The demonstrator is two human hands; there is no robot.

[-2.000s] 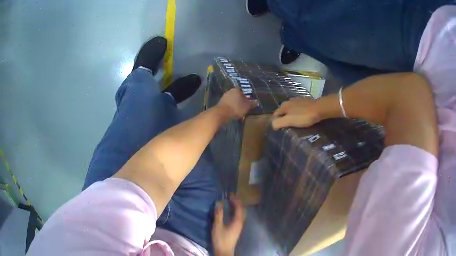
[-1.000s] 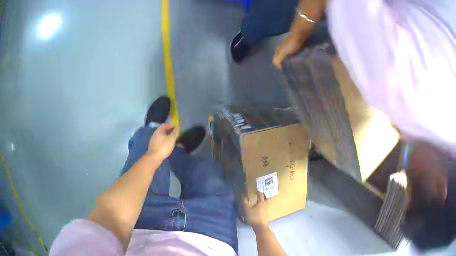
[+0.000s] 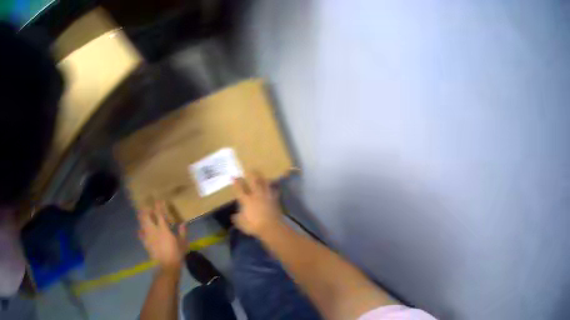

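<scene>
The picture is blurred. A film-wrapped bundle with a tan cardboard face (image 3: 240, 122) is tilted in front of me, left of centre. A white label with a dark code (image 3: 216, 170) is on that face. My left hand (image 3: 164, 242) holds the near left edge, fingers over the face. My right hand (image 3: 256, 205) holds the near edge beside the label, fingertips on the cardboard. The bundle's underside is hidden.
Another tan-faced bundle (image 3: 94, 75) is at upper left, beside a dark, blurred shape. A blue object (image 3: 57, 259) is at lower left. A yellow floor line (image 3: 125, 274) runs behind my shoes. A pale, blurred surface (image 3: 431, 112) fills the right side.
The view has swung round, and the labelled bundle now appears left of centre. My left hand has come from beside the bundle onto its edge. My right hand remains near the label.
</scene>
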